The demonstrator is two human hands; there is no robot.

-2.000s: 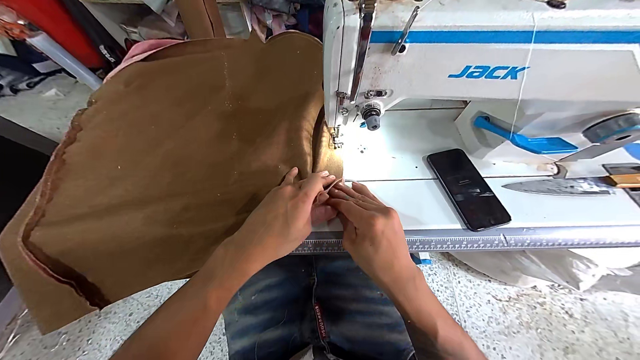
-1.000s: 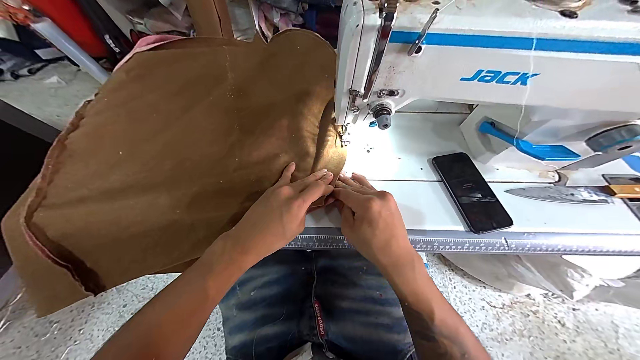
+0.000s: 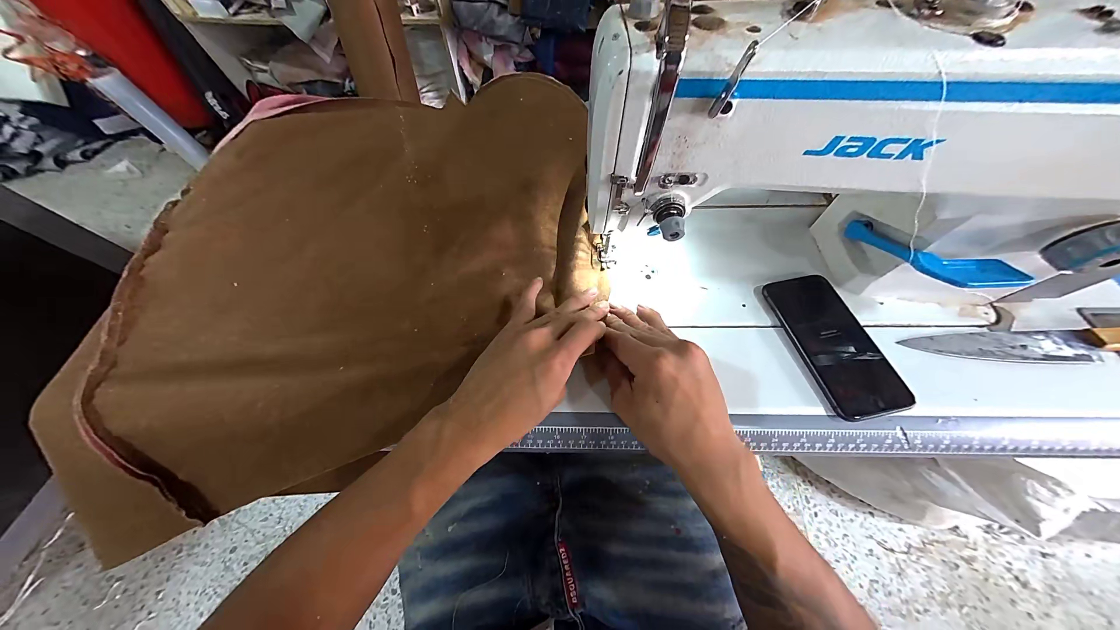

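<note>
A large brown fabric piece (image 3: 332,262) with a pinkish layer at its edge spreads left of a white Jack sewing machine (image 3: 770,114). Its right edge runs under the lit presser foot (image 3: 602,254). On the fabric near that edge, just below the foot, lies my left hand (image 3: 534,359), its fingers spread and pressing down. My right hand (image 3: 661,376) meets it at the edge, fingertips close together and bent over the fabric; whether they pinch it is hidden. Both hands are on the near side of the needle area.
A black smartphone (image 3: 837,347) lies on the machine table right of my hands. Farther right is a knife (image 3: 1006,345) with a worn blade. A metal ruler strip (image 3: 927,439) runs along the table's front edge. A blue lever (image 3: 941,258) sits on the machine. Shelves with cloth stand behind.
Both hands stay near the fabric's edge below the presser foot. The right hand's fingers have shifted slightly and lie straighter than two seconds ago.
</note>
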